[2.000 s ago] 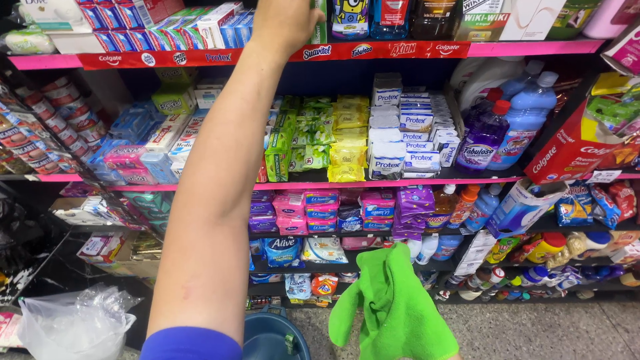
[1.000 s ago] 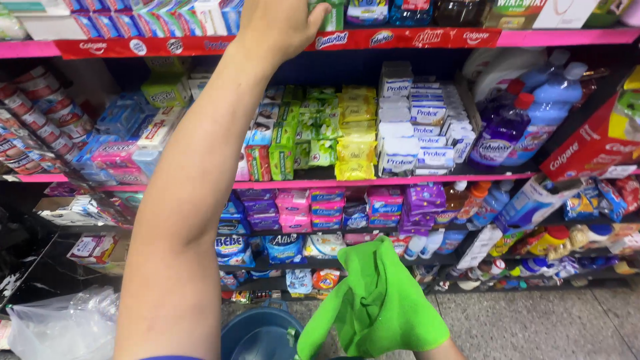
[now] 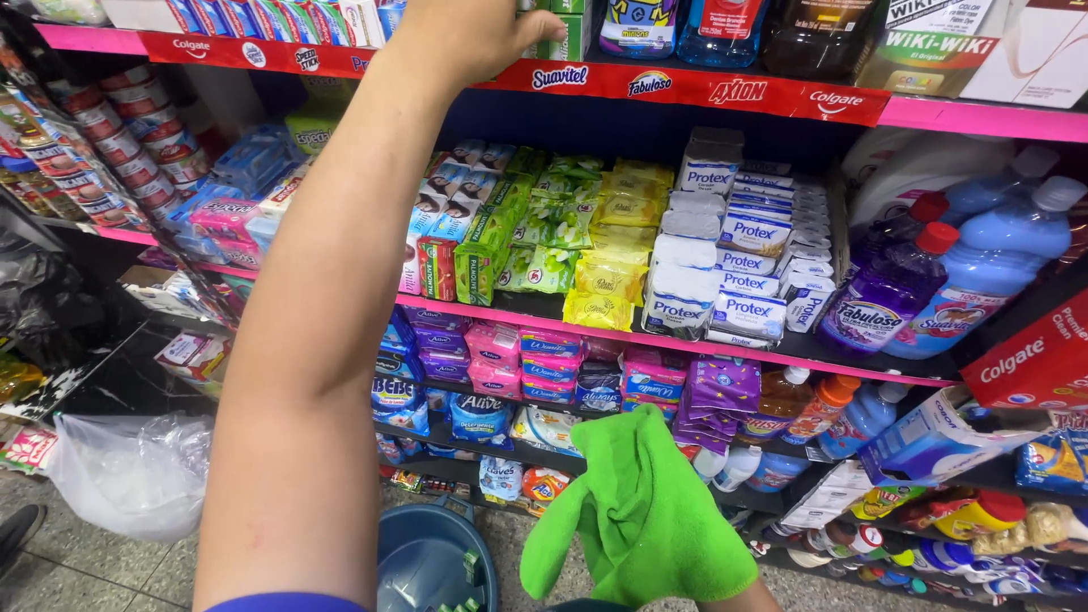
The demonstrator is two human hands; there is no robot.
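Note:
My left hand (image 3: pixel 476 38) reaches up to the top shelf, its thumb beside small green boxes (image 3: pixel 568 34); its fingers are cut off by the upper edge, so a grip cannot be made out. A bright green cloth (image 3: pixel 637 510) covers my right hand at the lower middle, hiding the fingers. Behind the cloth, packs of pads (image 3: pixel 551 365) and purple packages (image 3: pixel 718 395) fill a lower shelf. The shelf above bears yellow soap packs (image 3: pixel 605 285), green-wrapped soaps (image 3: pixel 544 263) and white boxed soaps (image 3: pixel 680 297).
A blue plastic tub (image 3: pixel 438 544) with a few small green boxes inside stands on the floor. Purple cleaner (image 3: pixel 884 289) and blue softener bottles (image 3: pixel 986 263) stand at the right. A pink and red shelf edge (image 3: pixel 680 85) runs across above. At the left lies a white plastic bag (image 3: pixel 127 476).
The left arm stays raised to the top shelf, its hand now shown partly beyond the upper edge. The green cloth remains on the right hand.

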